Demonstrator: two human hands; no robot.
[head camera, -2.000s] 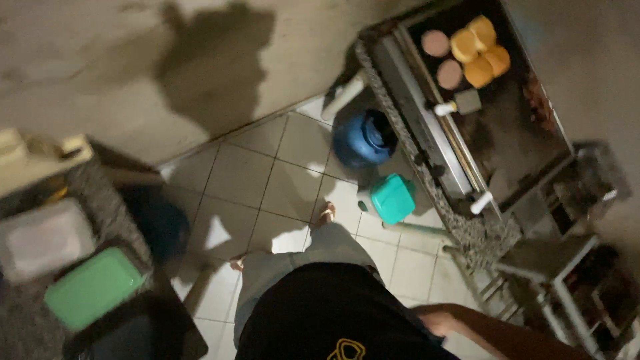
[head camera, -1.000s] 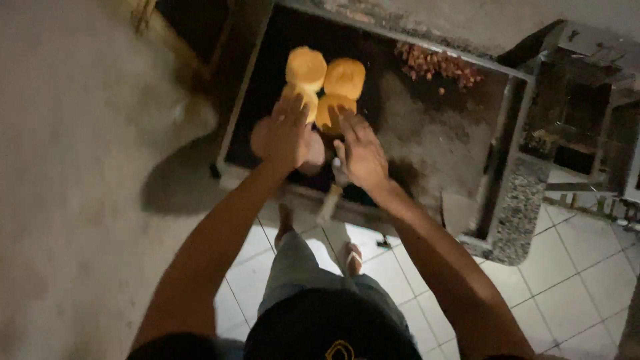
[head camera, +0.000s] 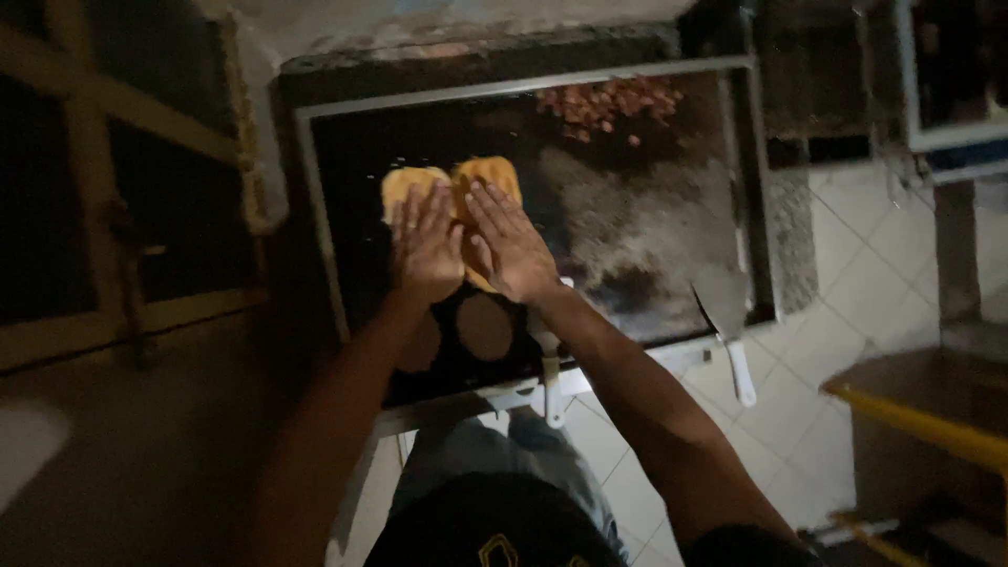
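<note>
Both hands lie palm down on buns on the dark flat griddle. Under the fingers of my left hand is a bun at the left. My right hand rests on the bun beside it; part of another bun shows between the hands. The fingers are extended and grip nothing. Nearer my body lie a round patty and a second patty, partly behind my left forearm. A spatula with a white handle lies by my right forearm.
Chopped reddish meat lies at the griddle's far edge. A wide metal spatula rests at the right front, its white handle over the edge. A granite edge runs along the right. A yellow-edged piece of furniture stands at lower right.
The view has turned strongly. Two seconds ago the hands were off the buns; one second ago they were on or just above them. Now both lie flat on them.
</note>
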